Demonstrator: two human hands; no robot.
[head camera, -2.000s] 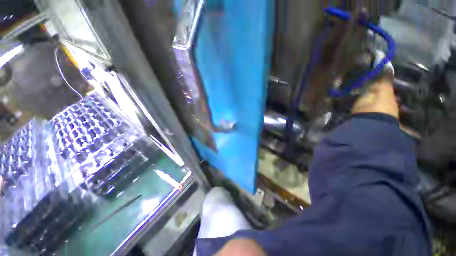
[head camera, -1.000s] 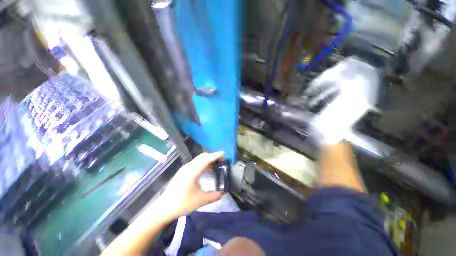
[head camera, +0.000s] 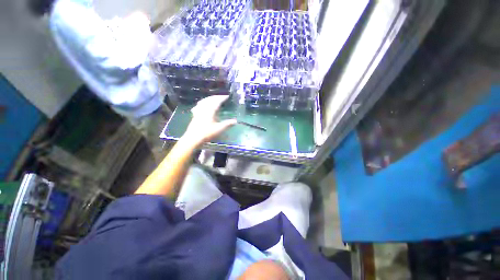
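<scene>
My bare left hand (head camera: 205, 120) reaches over the green bench top (head camera: 277, 141) near its left front. Its thumb and fingers are apart, and no part shows clearly between them. A thin dark strip (head camera: 253, 126) lies flat just right of the thumb. A slim pale cutter (head camera: 293, 138) lies at the right of the bench. Clear trays filled with black parts stand in two piles, the left pile (head camera: 194, 52) and the right pile (head camera: 282, 57), at the back. My right hand is out of the picture.
A person in a light blue smock (head camera: 107, 60) is at the upper left, beside the bench. The blue machine door (head camera: 405, 202) with a handle is at the right. A grey frame post (head camera: 378, 82) runs along the bench's right side. A metal rail (head camera: 22, 219) is at the lower left.
The view has swung left from the open machine to the bench. My left hand has moved to the bench, and its fingers have opened from the black part. My gloved right hand has left the picture.
</scene>
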